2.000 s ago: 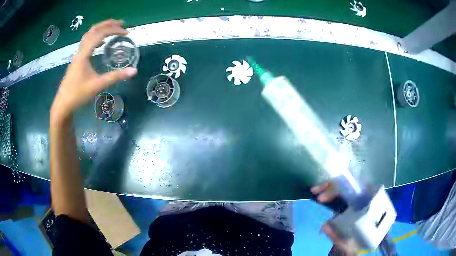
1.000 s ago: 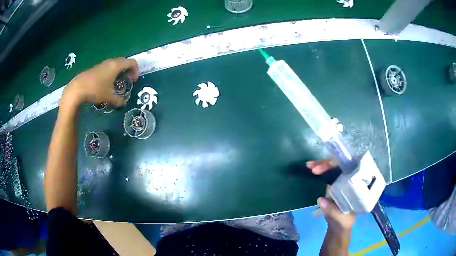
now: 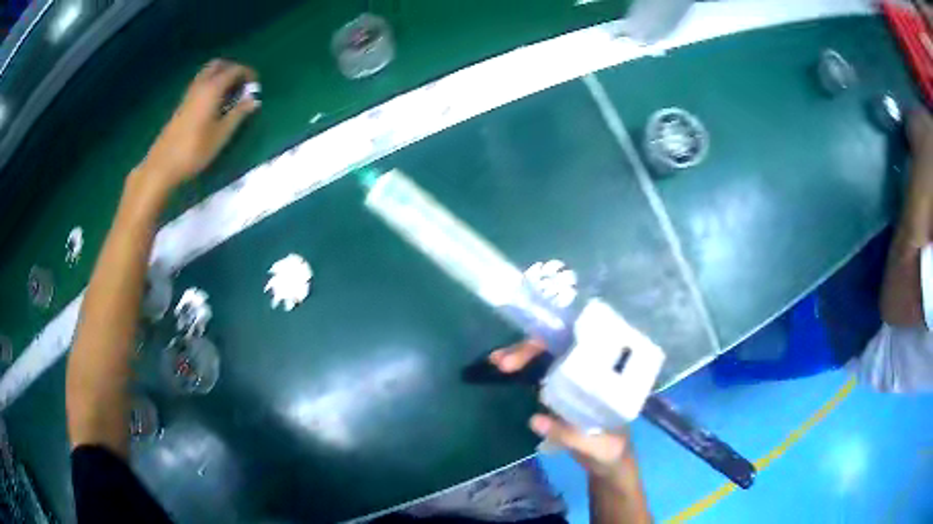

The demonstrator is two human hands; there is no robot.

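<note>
My left hand (image 3: 205, 123) reaches over the rail onto the green belt, its fingertips closed round a small white fan blade (image 3: 246, 94), mostly hidden by the fingers. My right hand (image 3: 593, 442) holds the dispensing gun (image 3: 606, 366) by its handle. The gun's long translucent barrel (image 3: 445, 241) points up and left, and its blurred green nozzle tip (image 3: 368, 178) is at the rail's near edge. On the bench, a white fan blade (image 3: 290, 281) lies alone, another (image 3: 192, 311) lies above a fan housing (image 3: 191, 364), and one (image 3: 550, 281) shows behind the barrel.
A worn white rail (image 3: 460, 90) divides the bench (image 3: 409, 399) from the belt. A housing (image 3: 363, 46) stands on the belt. Another housing (image 3: 676, 140) is at the right, beyond a white seam. Another person's arm (image 3: 916, 225) is at the right edge, near a red object (image 3: 914, 46).
The view has shifted right and tilted. My left hand has left the housings by the rail, let go of the one it held, and closed on a blade on the belt. The gun stays in my right hand.
</note>
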